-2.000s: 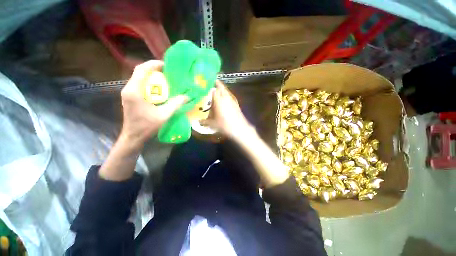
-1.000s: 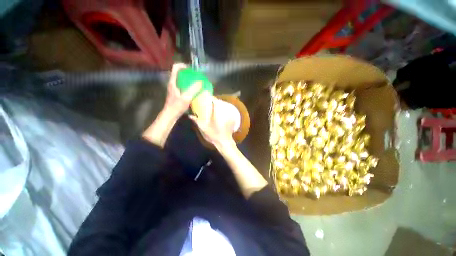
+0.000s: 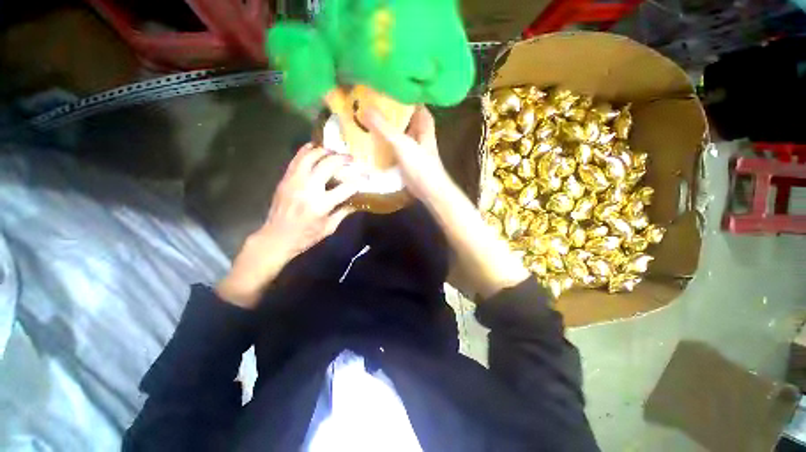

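A plush toy with a tan face [image 3: 361,132] and a bright green hat [image 3: 406,44] with yellow marks is upright over my lap, its hat towards the top edge. Its white lining [image 3: 382,181] shows above the brown base [image 3: 380,203]. My left hand [image 3: 309,194] holds the base and lining from the left, fingers bent at the rim. My right hand [image 3: 414,154] holds the toy's right side, its fingers against the face. No gold piece shows in either hand. Gold pieces [image 3: 574,185] fill much of the open carton [image 3: 658,115] at the right.
A white woven sack [image 3: 97,291] spreads over the left. Slotted metal framing [image 3: 177,86] and red stools [image 3: 168,40] are beyond the hands. Another red stool [image 3: 767,190] stands at the far right. A flat brown cardboard piece [image 3: 718,397] lies on the floor at lower right.
The toy has turned from tilted to upright, its hat now spread towards the top edge. My left hand has moved from the hat down to the base. My view has shifted, so the carton sits higher.
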